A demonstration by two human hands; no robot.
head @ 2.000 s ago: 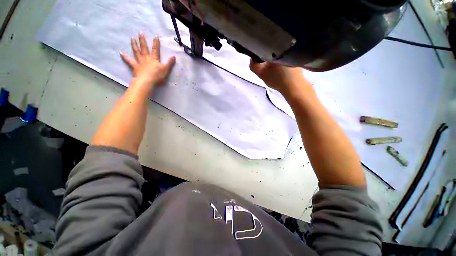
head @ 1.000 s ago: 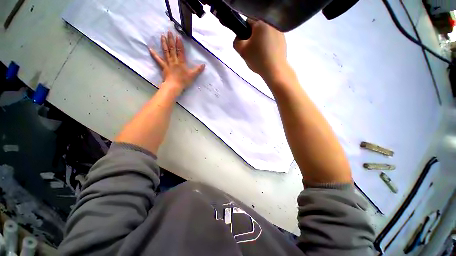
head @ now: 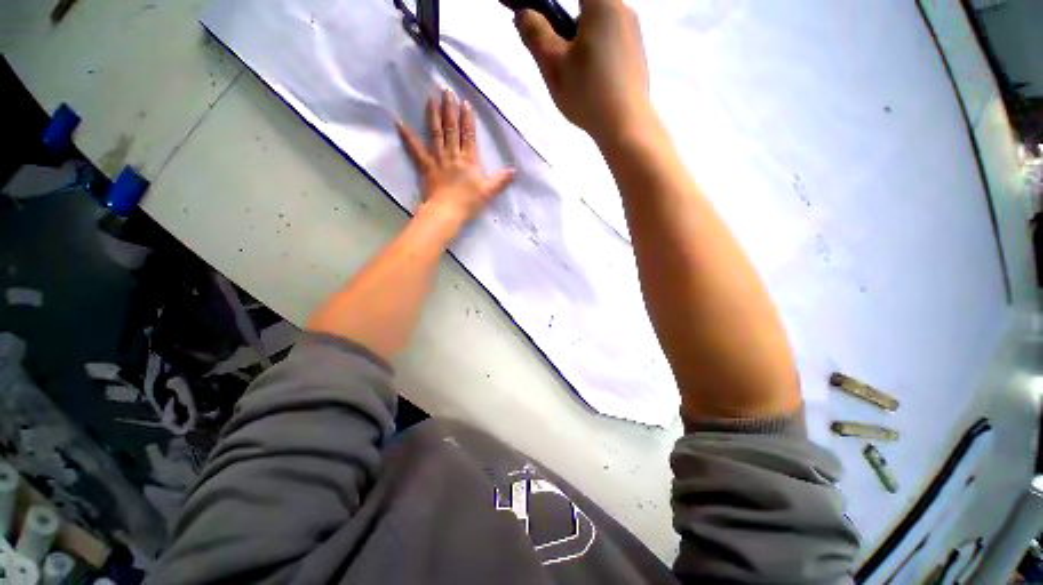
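Note:
My left hand (head: 455, 166) lies flat, fingers spread, on the white top of the fabric stack (head: 538, 257), beside the cut line. My right hand (head: 597, 69) is closed around the black handle (head: 547, 14) of the cutting machine at the top edge. The machine's motor body is out of the picture. Its thin upright guard (head: 424, 21) stands at the cut line, up and left of my right hand. The cut line runs from the guard down to the right, partly hidden by my right forearm. The knife edge cannot be made out.
Several short speckled bars (head: 865, 392) lie on the white lay at the right. Dark-edged strips (head: 932, 503) lie at the lower right. Two blue clamps (head: 126, 191) sit on the table edge (head: 246, 223) at the left. Scraps and white-ended rolls (head: 38, 526) are below, lower left.
The view has shifted, so the table's things sit lower and the motor body has left the top of the picture. My left hand stays flat on the fabric; my right hand keeps the handle.

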